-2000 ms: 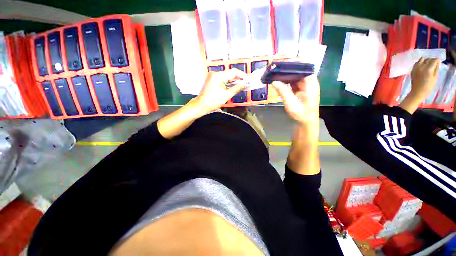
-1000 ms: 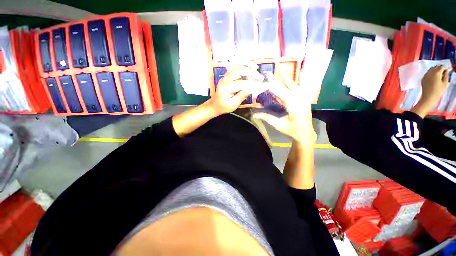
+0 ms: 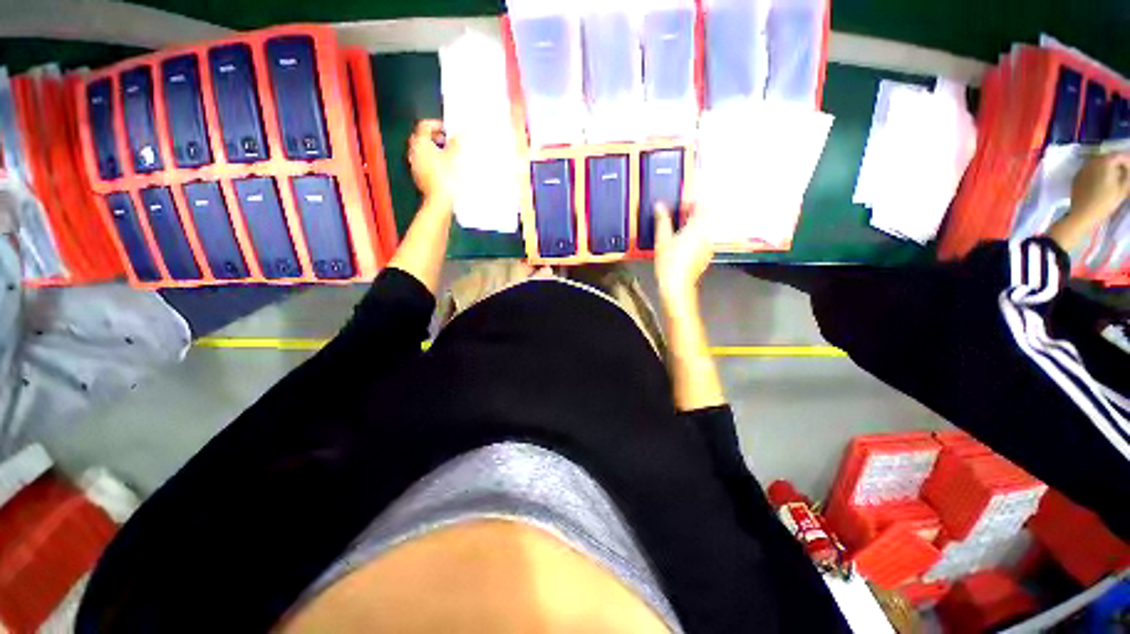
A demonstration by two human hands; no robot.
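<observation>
An orange-red phone tray [image 3: 525,235] lies in front of me. Its upper row holds phones in frosted protective bags [image 3: 610,74]. In its lower row three bare dark mobile phones [image 3: 607,204] show; white sheets [image 3: 768,173] cover the right slots. My left hand [image 3: 434,159] is at the left edge of a white sheet stack [image 3: 481,149] left of the tray; its fingertips are partly hidden, so its grip is unclear. My right hand [image 3: 682,248] has its fingertips at the lower part of the third bare phone, which sits in its slot; whether it grips it is unclear.
Another phone tray [image 3: 352,161] with bare phones lies left. A pile of loose white sheets [image 3: 911,161] lies right on the green surface. A person's sleeved arm [image 3: 1035,303] reaches over a tray at far right. Orange-red stacks [image 3: 929,495] stand on the floor lower right.
My left hand has moved left to the white sheet stack. My right hand has come down from the held phone to the lower row, where a phone now sits in the third slot.
</observation>
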